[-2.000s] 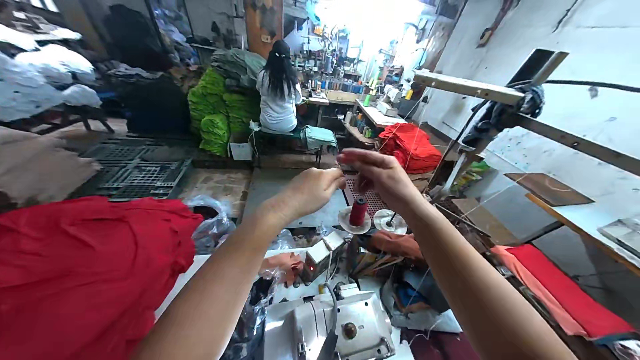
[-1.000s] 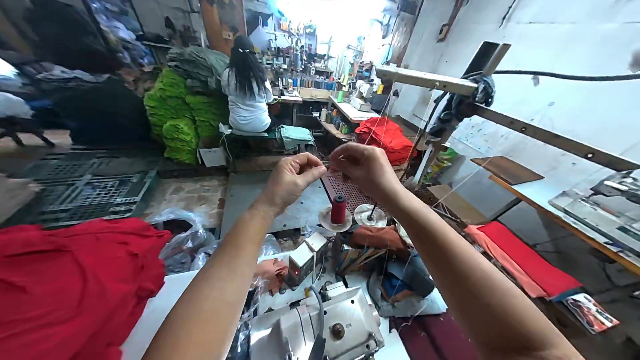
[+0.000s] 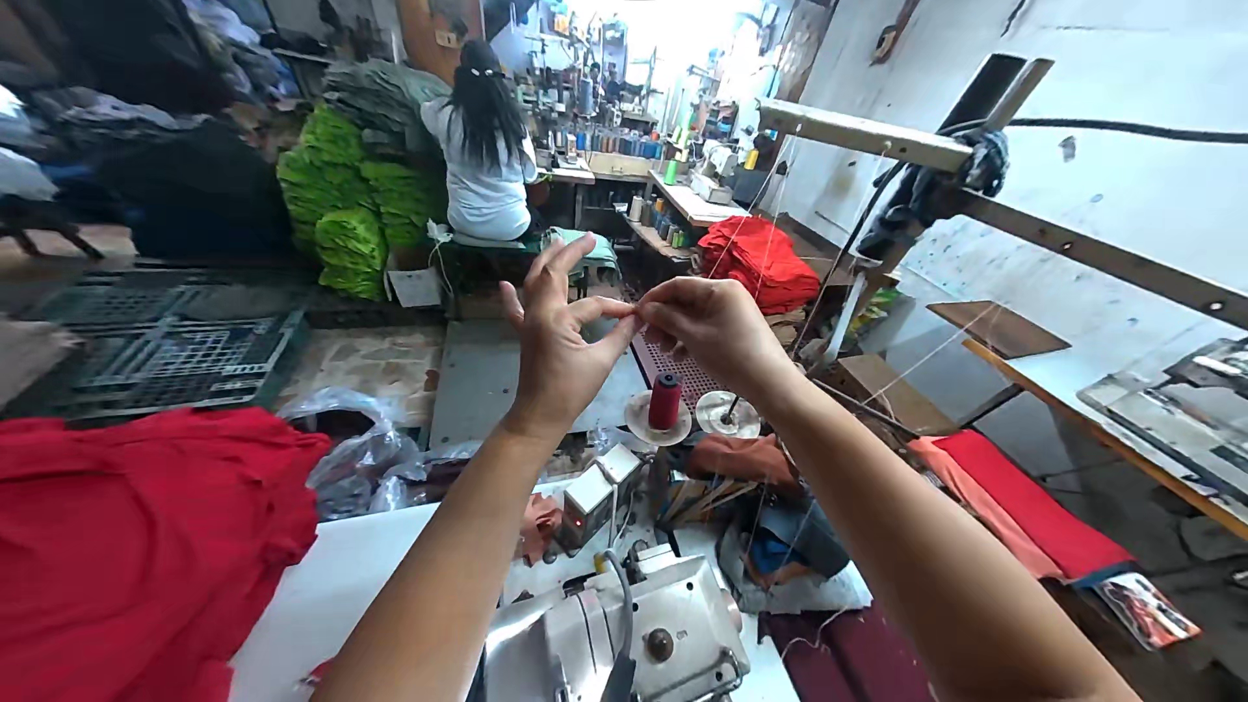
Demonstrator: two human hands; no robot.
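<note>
My left hand [image 3: 565, 336] and my right hand [image 3: 707, 327] meet at their fingertips above the sewing machine. Each pinches thumb against index finger; the other left fingers are spread. Something very fine, perhaps thread, may be between the tips, but it is too small to tell. Just below stands a cone of red thread [image 3: 665, 402] on a round spool holder [image 3: 643, 429], beside a second holder [image 3: 743, 417] with no cone. The metal head of an industrial sewing machine [image 3: 624, 624] lies between my forearms. Pale threads hang from the wooden thread-stand bar [image 3: 868, 135] at the upper right.
Red fabric [image 3: 146, 526] covers the left of the white table [image 3: 336, 585]. Scraps [image 3: 780, 546] fill a bin at the right. Beyond are green bundles [image 3: 356, 205], a red fabric pile [image 3: 756, 263] and a seated person [image 3: 487, 156] facing away. A metal bar crosses the upper right.
My hands, slightly apart one second ago, now touch at the fingertips. The outer fingers of my left hand have spread upward.
</note>
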